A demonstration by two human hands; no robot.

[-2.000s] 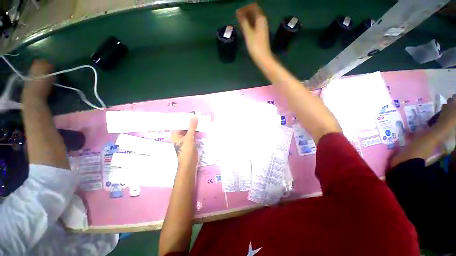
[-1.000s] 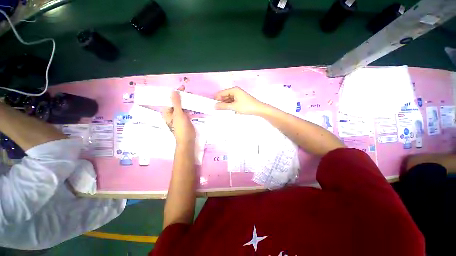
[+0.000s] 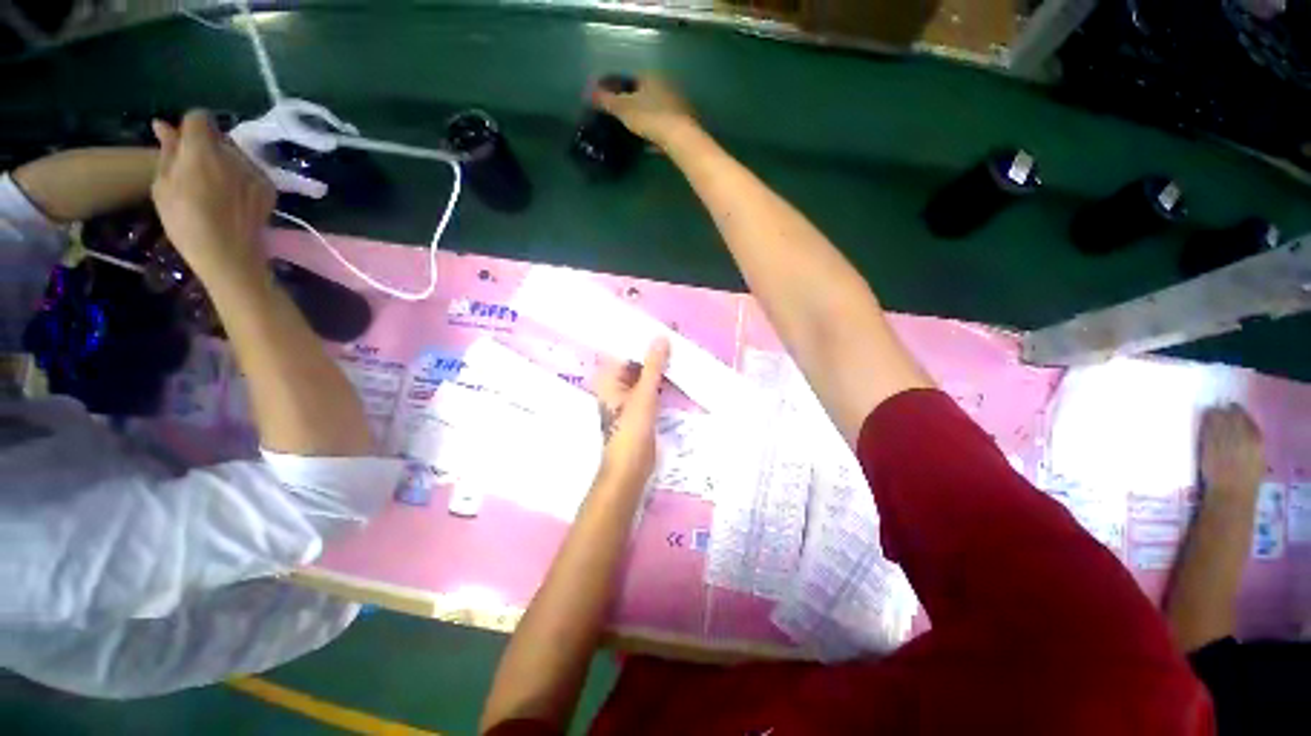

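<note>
My left hand (image 3: pixel 633 410) holds a long white label strip (image 3: pixel 582 314) above the bench, with the thumb on top. My right hand (image 3: pixel 650 109) is over the belt, its fingertips at the top of a black cylinder (image 3: pixel 607 144). The fingers hide part of that top, and I cannot tell whether a sticker is between them. Another black cylinder (image 3: pixel 489 161) stands just left of it, with no white sticker visible. Cylinders at the right, such as this one (image 3: pixel 983 194), carry white stickers. White printed label sheets (image 3: pixel 762 518) lie right of my left hand.
At left, a neighbour's hand (image 3: pixel 216 194) is by a white cable (image 3: pixel 431 259) looping over the belt edge. More white sheets (image 3: pixel 525 424) lie left of centre. A slanting grey bar (image 3: pixel 1150 309) crosses at right. Another neighbour's hand (image 3: pixel 1229 457) rests on white sheets at right.
My right hand has moved from the strip out to the cylinder on the belt. My left hand still holds the strip, now tilted more. The view has shifted, and the left neighbour's hand is now raised.
</note>
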